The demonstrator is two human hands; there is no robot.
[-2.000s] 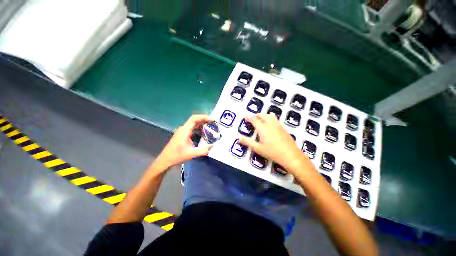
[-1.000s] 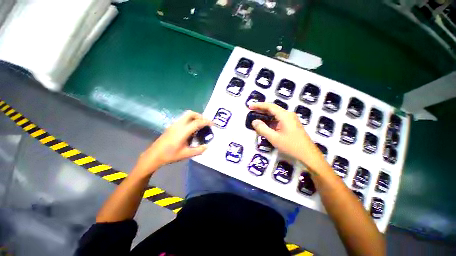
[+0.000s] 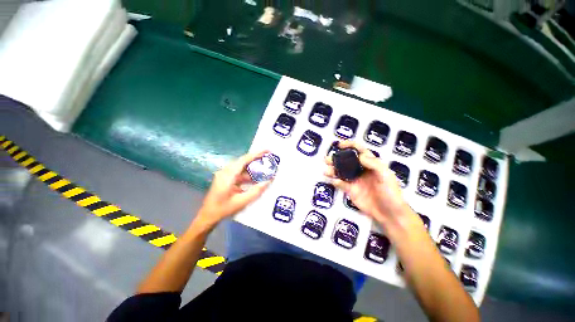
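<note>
A white foam tray (image 3: 391,116) with rows of black rounded-square watch heads lies in front of me. My left hand (image 3: 230,188) holds one watch head (image 3: 264,168) by its edges over the tray's left edge; whitish glare covers its face. My right hand (image 3: 369,182) holds another watch head (image 3: 347,164) above the tray's middle, its face plain black. My right hand and forearm hide some of the watches below. Another watch head (image 3: 284,209) sits in the tray near its lower left corner.
A thick white stack of sheets (image 3: 57,56) is on the green bench (image 3: 170,107) at the left. A white strip (image 3: 371,89) and small scraps (image 3: 293,28) lie beyond the tray. A grey-white post (image 3: 542,129) is at the right. Yellow-and-black tape (image 3: 94,204) marks the floor.
My right hand has lifted a watch head off the tray. The left hand's watch head has turned and shows a bright face. The watch at the tray's left edge no longer shows in its place.
</note>
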